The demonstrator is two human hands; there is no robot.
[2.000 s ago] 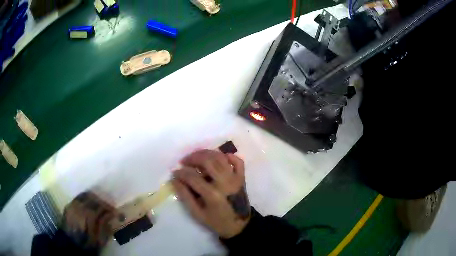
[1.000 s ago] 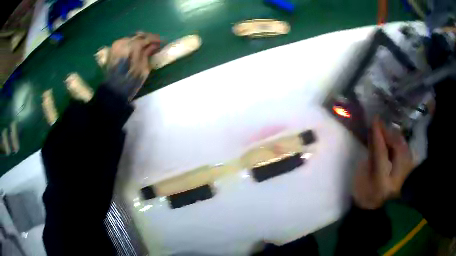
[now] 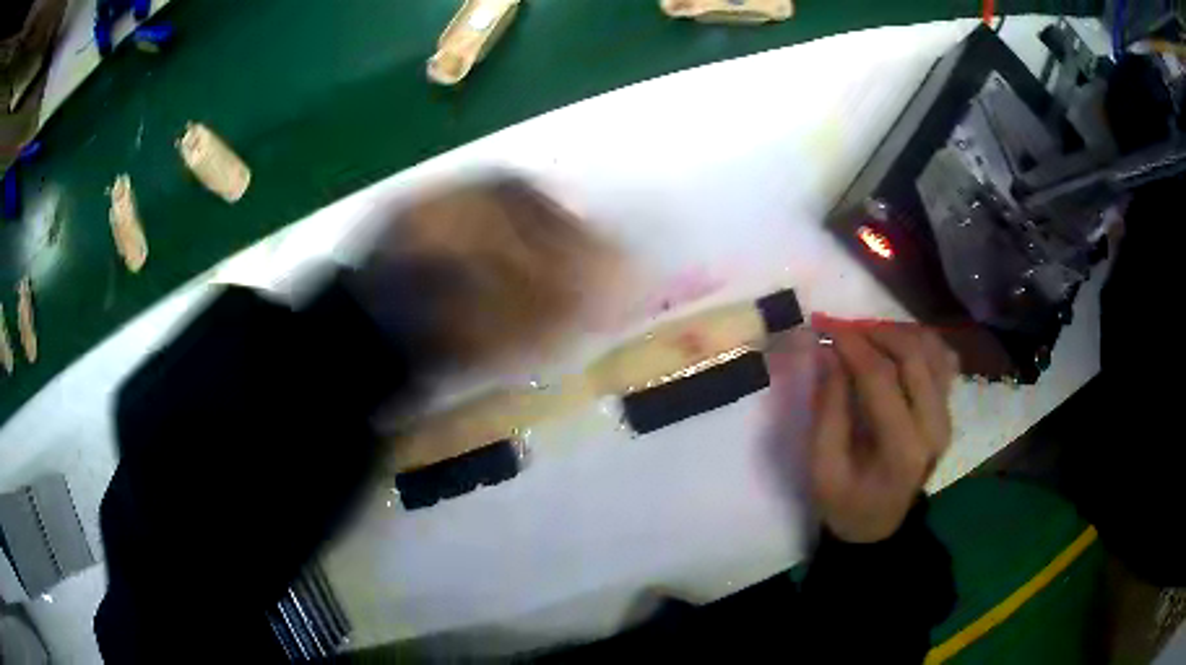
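The positioning jig (image 3: 566, 403) lies on the white top, with two beige sections in line. Black stop blocks sit along its lower edge, one below the left section (image 3: 458, 474) and one below the right (image 3: 697, 391), and a small one (image 3: 780, 311) at the right end. My left hand (image 3: 501, 266) is strongly blurred above the jig's left part; whether it holds something I cannot tell. My right hand (image 3: 874, 422) is just right of the jig's right end, fingertips together near a tiny shiny spot; what it holds, if anything, is unclear.
The bench fixture (image 3: 962, 208) with a red lit display stands at the right. Beige shells (image 3: 215, 163) lie spaced on the green belt (image 3: 325, 91). Silver ridged rods (image 3: 310, 611) and grey blocks (image 3: 46, 533) are at lower left. A dark-clothed person (image 3: 1145, 390) is at the right edge.
My left hand has come back from a shell on the belt to above the jig. My right hand has moved left from the fixture's front to the jig's right end. The camera view has shifted slightly.
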